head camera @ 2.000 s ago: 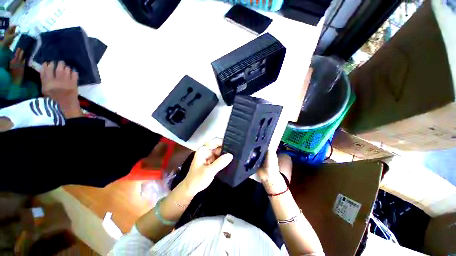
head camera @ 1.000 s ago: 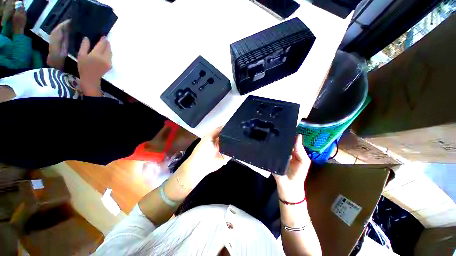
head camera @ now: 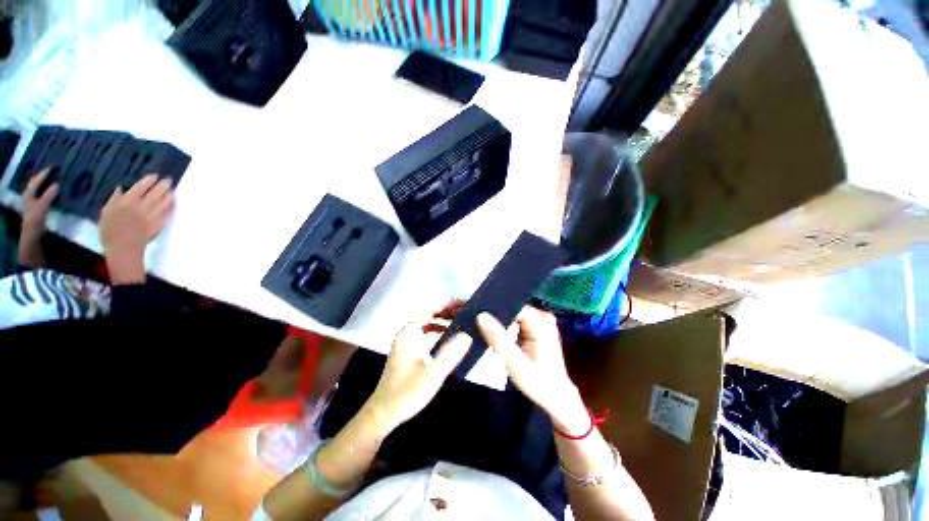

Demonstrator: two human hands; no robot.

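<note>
My left hand (head camera: 420, 368) and my right hand (head camera: 530, 358) hold a black insert tray (head camera: 506, 288) between them at the table's front edge. Its plain narrow side faces up, and its recesses are hidden. A single insert tray (head camera: 331, 261) lies flat on the table to the left, with one large recess and two small keyhole-like recesses facing up. A thick tray stack (head camera: 445, 175) with ridged sides stands behind the held tray.
The white worktable (head camera: 244, 173) bears a smartphone (head camera: 440, 77), a blue basket (head camera: 413, 22) and black trays (head camera: 236, 51). Another person's hand (head camera: 135, 216) touches trays at the left. A lined bin (head camera: 601, 193) and cartons (head camera: 754, 132) stand at the right.
The held tray has turned from face up to a narrow side up, with my right hand's fingers now on top. The view has shifted, showing more of the basket. The other person's trays now lie in a row.
</note>
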